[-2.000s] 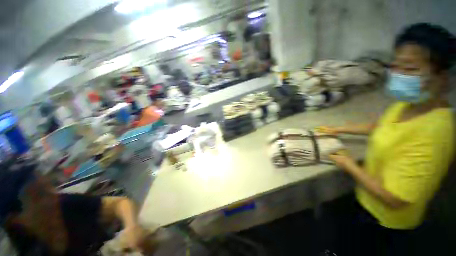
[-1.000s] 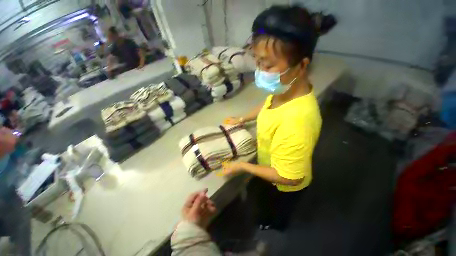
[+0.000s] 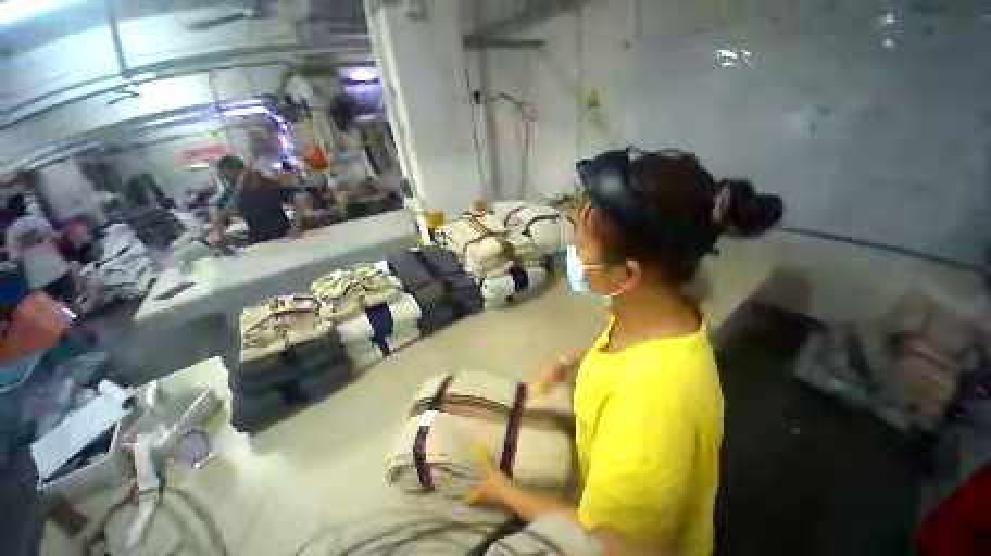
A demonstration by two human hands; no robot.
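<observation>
A folded cream cloth bundle (image 3: 467, 434) with two dark straps lies on the long pale worktable (image 3: 326, 478). A person in a yellow top (image 3: 652, 413) stands at its right with both hands at the bundle. A cream sleeve-like piece (image 3: 543, 539) shows at the bottom edge, with a blurred bare patch beside it that may be part of my hand or arm. I cannot tell which side it belongs to or make out any fingers. No hand of mine shows clearly.
Strapped cream and dark cloth stacks (image 3: 288, 348) stand along the table's far side. A white box (image 3: 163, 418) with papers and a roll is at the left, near looped cable or wire. Another person (image 3: 266, 206) is behind a back table. Wrapped bundles (image 3: 891, 358) lie at the right.
The view has swung right, then moved closer to the table. The hand raised near the bundle one second ago no longer shows there. The person in yellow has turned more towards the table.
</observation>
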